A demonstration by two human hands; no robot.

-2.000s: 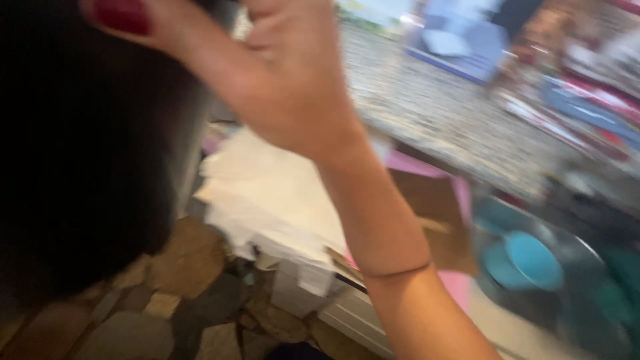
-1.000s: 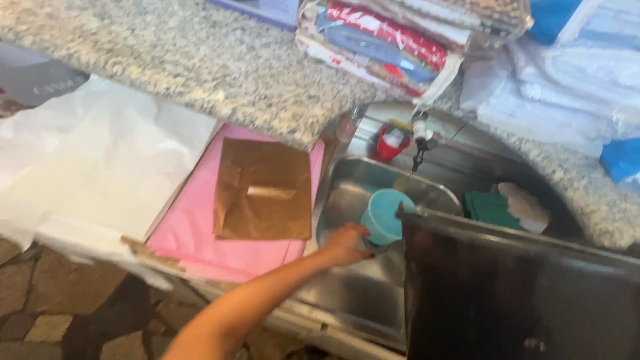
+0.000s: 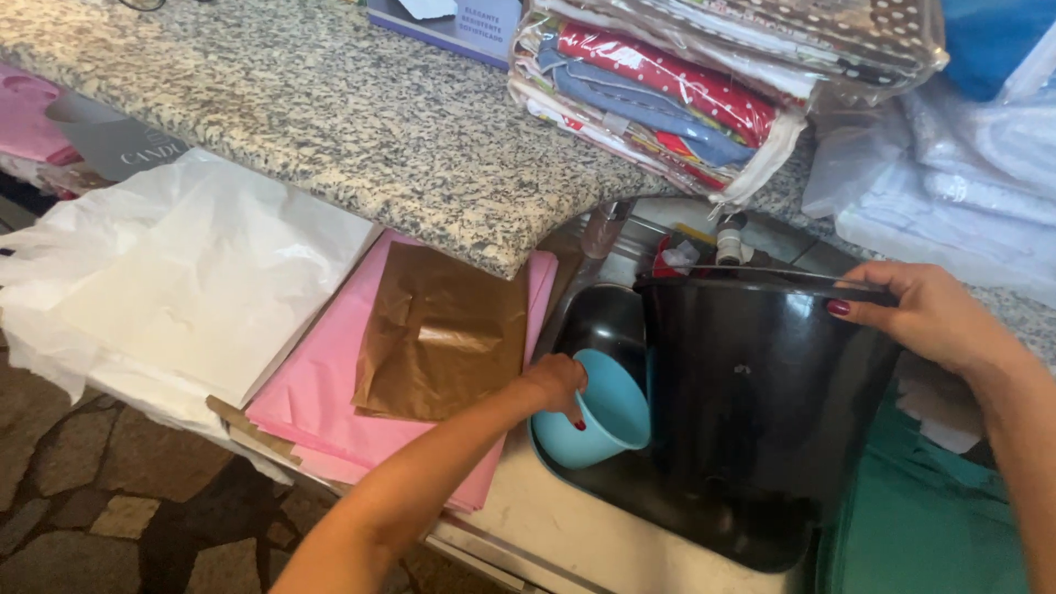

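Observation:
My left hand (image 3: pixel 557 386) grips the rim of a light blue plastic container (image 3: pixel 606 412), which is tilted with its mouth toward the right. That container is over a sink basin (image 3: pixel 598 318), close against the left side of a large black plastic bucket (image 3: pixel 759 396). The bucket stands in or over the basin, and my right hand (image 3: pixel 916 318) holds its rim at the upper right, thumb on the near side and fingers partly hidden behind. The inside of the bucket is not visible.
Left of the basin lie brown paper (image 3: pixel 454 367), pink sheets (image 3: pixel 330 396) and white paper (image 3: pixel 190 272). A granite counter (image 3: pixel 330 107) overhangs them, carrying folded fabrics in clear plastic (image 3: pixel 660 82). A faucet (image 3: pixel 730 239) rises behind the bucket. Green material (image 3: pixel 924 503) is at right.
A second ago the black bucket was at the lower right; it now stands upright across the basin. My right hand has come into view on its rim. My left hand remains at the light blue container.

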